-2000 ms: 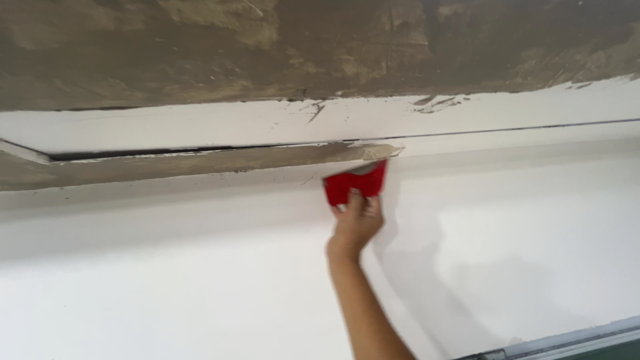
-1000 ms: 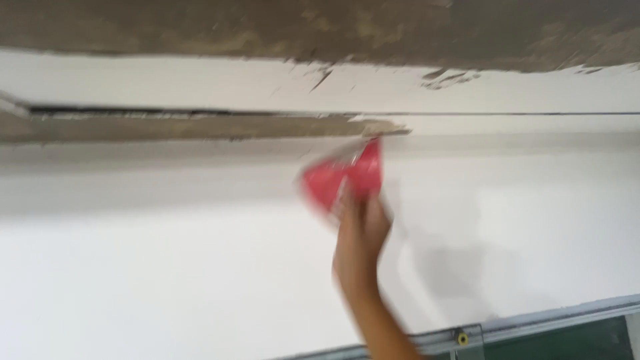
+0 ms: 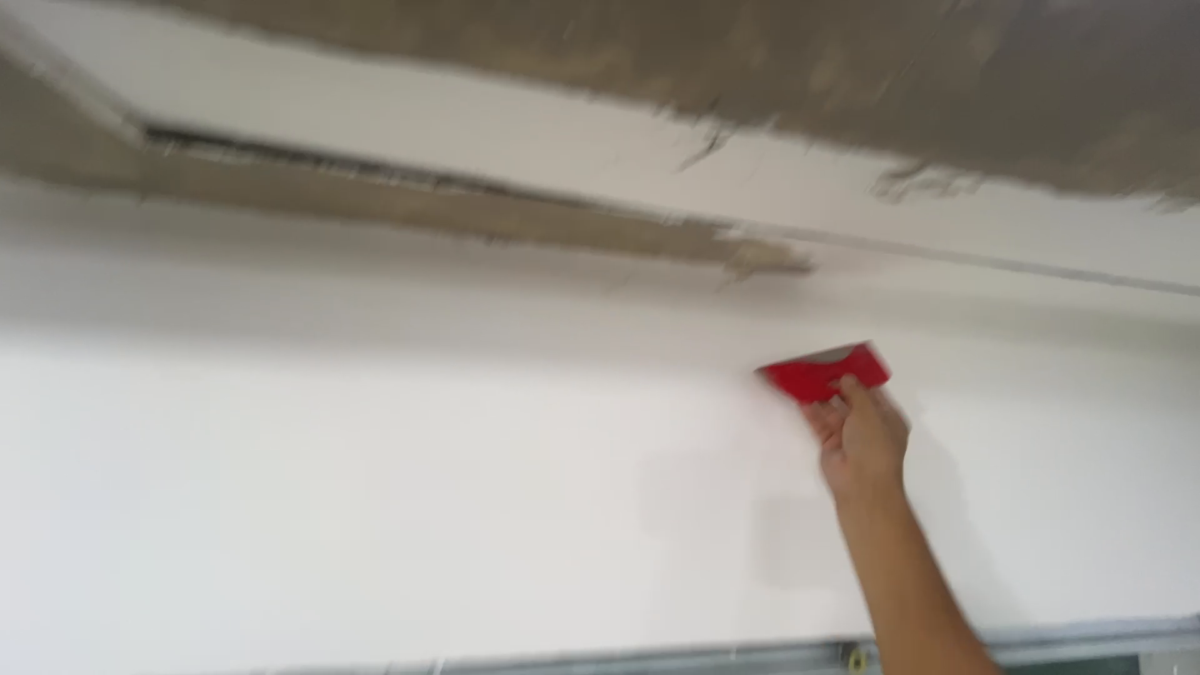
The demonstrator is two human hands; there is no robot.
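From the lower right, my right hand (image 3: 864,436) reaches up, shut on a red putty knife (image 3: 825,373) with a thin grey blade edge pointing upward. The knife is in front of or against the white wall (image 3: 375,506); contact cannot be told. Above and left of it, a bare grey-brown strip (image 3: 422,206) runs along the top of the wall under a dark gap, ending in a rough paler patch (image 3: 764,258). My left hand is not in view.
Overhead is a rough grey-brown surface (image 3: 844,75), bordered by a white band (image 3: 469,122) with dark scrapes near its edge. A metal frame (image 3: 656,658) with a small yellow part (image 3: 857,659) crosses the bottom.
The putty knife was up at the end of the bare strip; my right hand has moved it down and right, away from the strip. The view has tilted.
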